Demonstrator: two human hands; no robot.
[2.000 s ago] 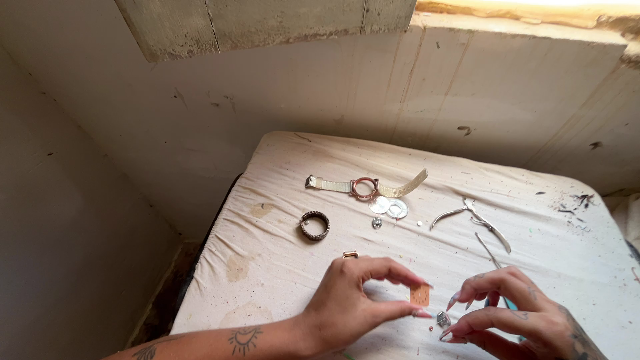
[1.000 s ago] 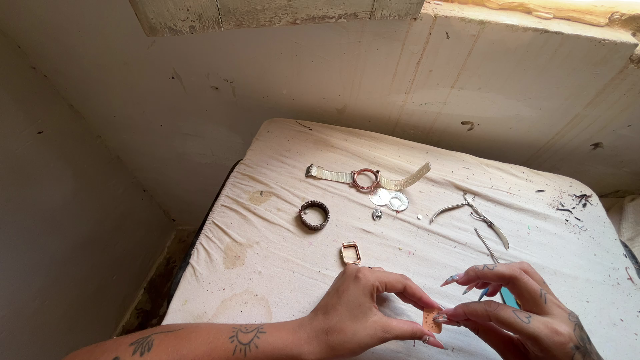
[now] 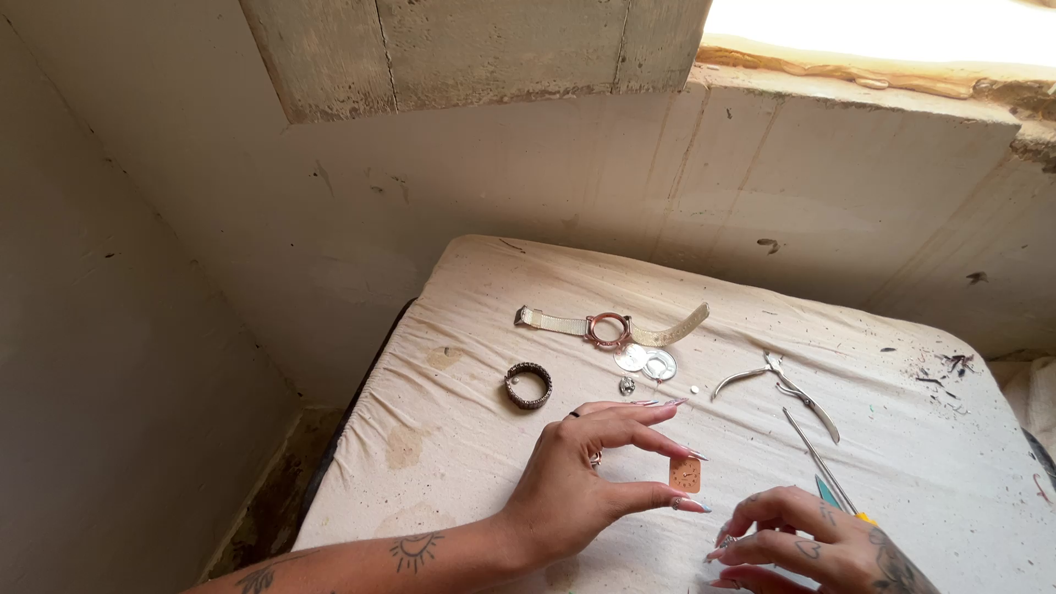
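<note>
Between its thumb and index finger my left hand (image 3: 590,470) holds a small orange square watch dial (image 3: 685,475) by its edges. My right hand (image 3: 796,540), at the lower right, pinches a small metallic watch movement (image 3: 726,543), mostly hidden by the fingers. Beyond the hands lie a copper-coloured round watch case (image 3: 609,329) on a pale strap (image 3: 672,328), two round silvery discs (image 3: 631,357), another small movement (image 3: 627,385) and a tiny round pale piece (image 3: 695,389). Part of a small watch case (image 3: 596,457) shows behind my left fingers.
A dark coiled expansion watch band (image 3: 528,386) lies to the left on the cloth-covered table (image 3: 462,289). Metal nippers (image 3: 780,379) lie at the right, above a screwdriver shaft (image 3: 817,456) and a teal pointed tool (image 3: 826,492). Dark scraps (image 3: 953,367) are scattered near the right corner.
The hands, together around the dial one second ago, are now apart. My left hand with the dial has moved up and away from my right, and now covers most of the small case.
</note>
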